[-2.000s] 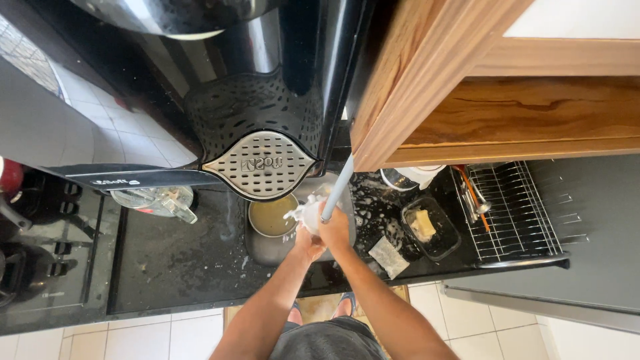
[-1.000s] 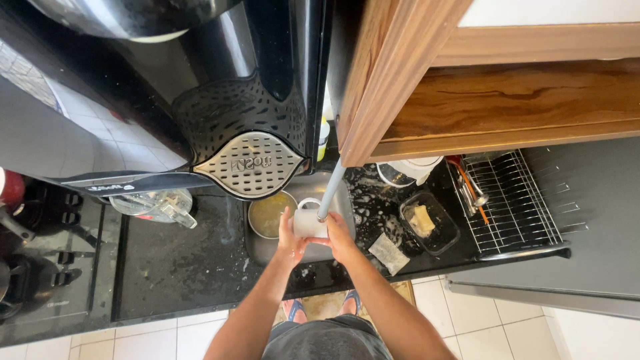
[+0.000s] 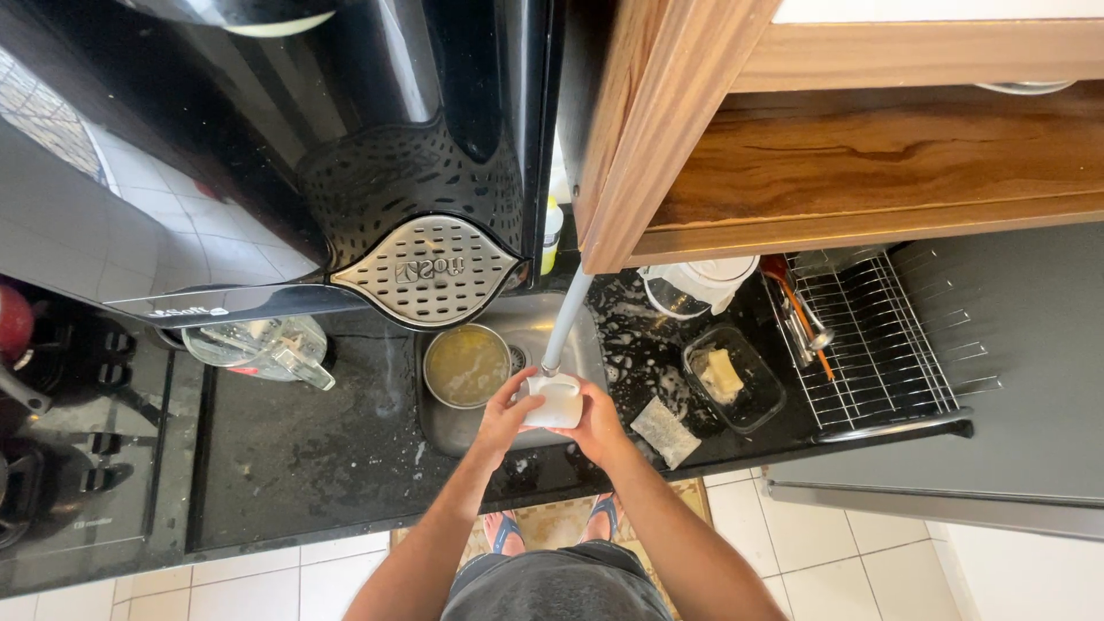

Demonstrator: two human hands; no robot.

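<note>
Both my hands hold a white cup (image 3: 559,407) with a handle above the stainless steel sink (image 3: 517,317), at the end of the grey faucet spout (image 3: 569,317). My left hand (image 3: 509,414) grips its left side, and my right hand (image 3: 597,423) supports its right side. Left of the cup, a round metal pan (image 3: 467,366) with cloudy yellowish liquid stands in the sink. Whether water is running from the spout is hard to tell. Right of the sink lie a light scrubbing cloth or sponge (image 3: 665,433) and a dark container with a yellow soap bar (image 3: 722,373).
A black water dispenser (image 3: 414,164) and a wooden cabinet (image 3: 638,172) overhang the counter. To the right is a wire dish rack (image 3: 871,345) with utensils. A clear blender jug (image 3: 259,345) and a gas stove (image 3: 78,466) are at left. A yellow bottle (image 3: 552,237) stands behind the sink.
Two seconds ago white suds or splashing showed at the cup under the spout; now the cup's smooth white side shows. Both hands have shifted around it and remain over the sink.
</note>
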